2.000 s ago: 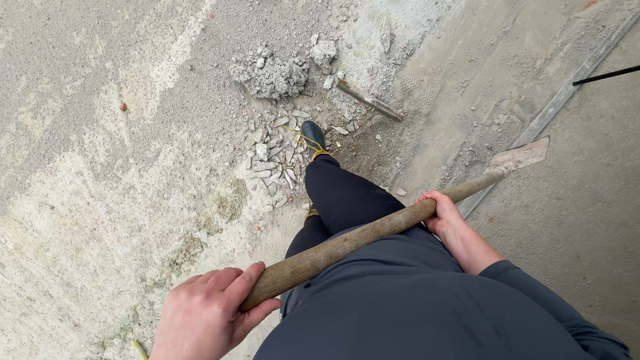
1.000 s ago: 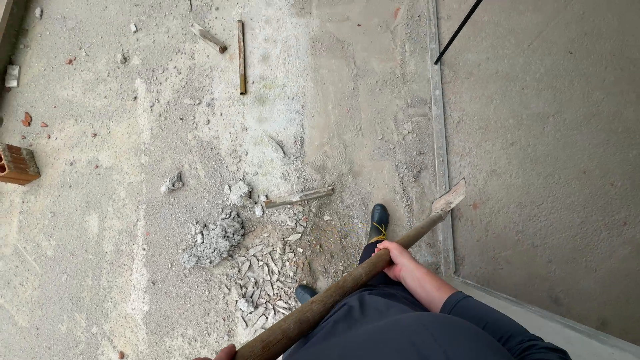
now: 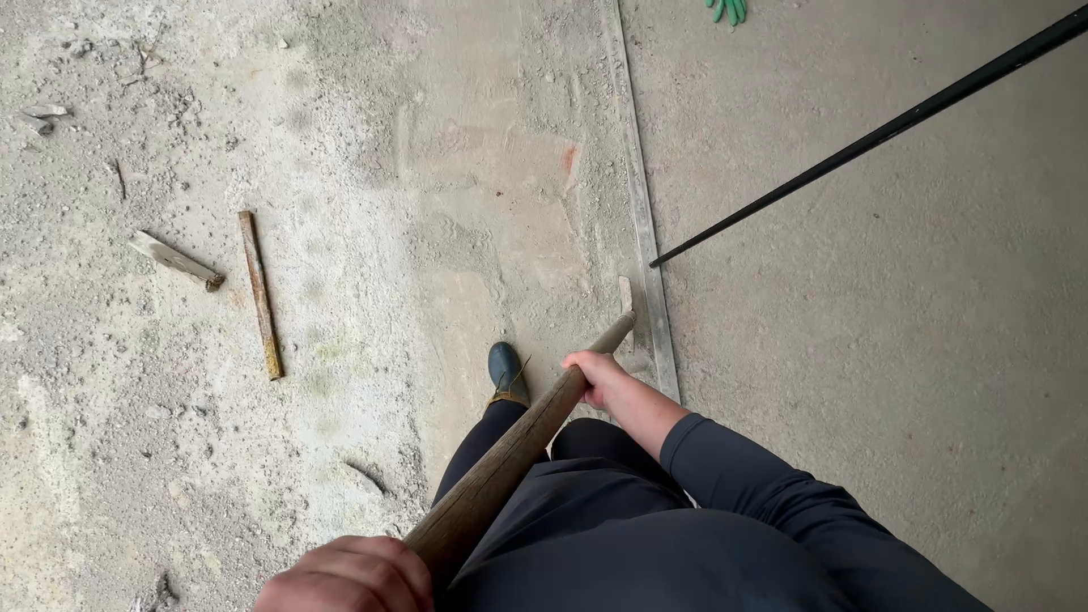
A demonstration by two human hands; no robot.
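A long wooden handle [image 3: 510, 446] runs diagonally across the front of my body. My left hand [image 3: 348, 578] is closed around its near, thick end at the bottom of the view. Farther along, my right hand [image 3: 597, 378] grips the same handle. At the far end is a narrow, dusty tool head [image 3: 626, 295], seen nearly edge-on close to a pale strip on the floor; its exact kind I cannot tell. My fingertips on the left are partly hidden by the hand itself.
A pale straight strip [image 3: 642, 195] divides the concrete floor. A thin black pole [image 3: 850, 153] reaches down to it. On the left lie a rusty, narrow bar [image 3: 259, 293], a broken wood piece [image 3: 176, 259] and scattered rubble [image 3: 76, 51]. A green glove [image 3: 728, 8] shows at the top edge.
The view has moved away from the rubble pile, which is out of sight. The tool's head, flat and broad in view earlier, now shows nearly edge-on. Both hands remain on the handle.
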